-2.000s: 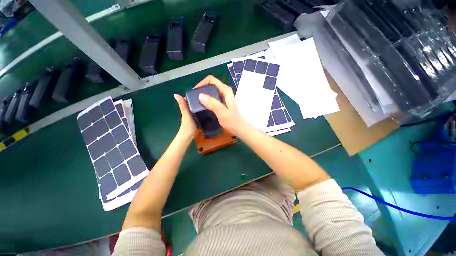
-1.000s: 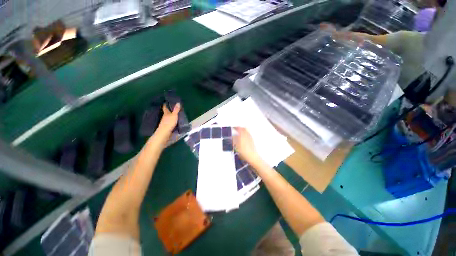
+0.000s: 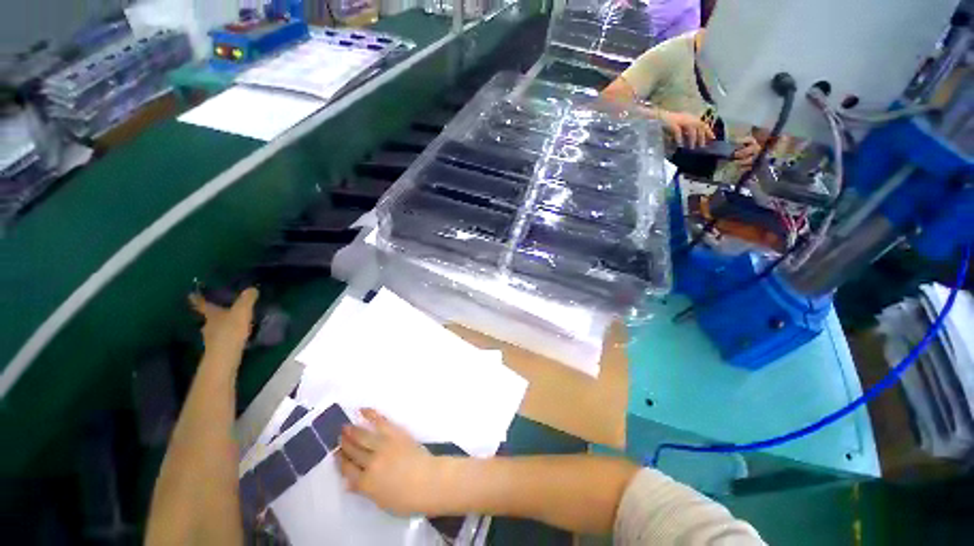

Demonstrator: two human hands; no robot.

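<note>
My left hand [image 3: 222, 322] reaches over the conveyor at the left, thumb and fingers spread around a blurred dark housing [image 3: 221, 293]; whether it grips the housing is unclear. My right hand [image 3: 390, 466] lies on the pad sheets at the bottom centre, its fingertips at the edge of the dark pads. The top pad sheet [image 3: 286, 461] shows a row of dark rounded squares beside bare white backing. My right hand hides part of it. No loose pad shows in my fingers.
White liner papers [image 3: 411, 368] lie beyond the pad sheets. A large clear tray [image 3: 523, 203] of dark housings stands beyond them, with brown cardboard [image 3: 571, 389] at its near side. Dark housings line the conveyor [image 3: 128, 304]. Blue equipment [image 3: 753, 309] stands at right; another person's hands [image 3: 710, 139] are behind.
The view has swung right and the orange fixture is out of the picture. My left hand now shows farther left over the conveyor. My right hand is still at the pad sheets.
</note>
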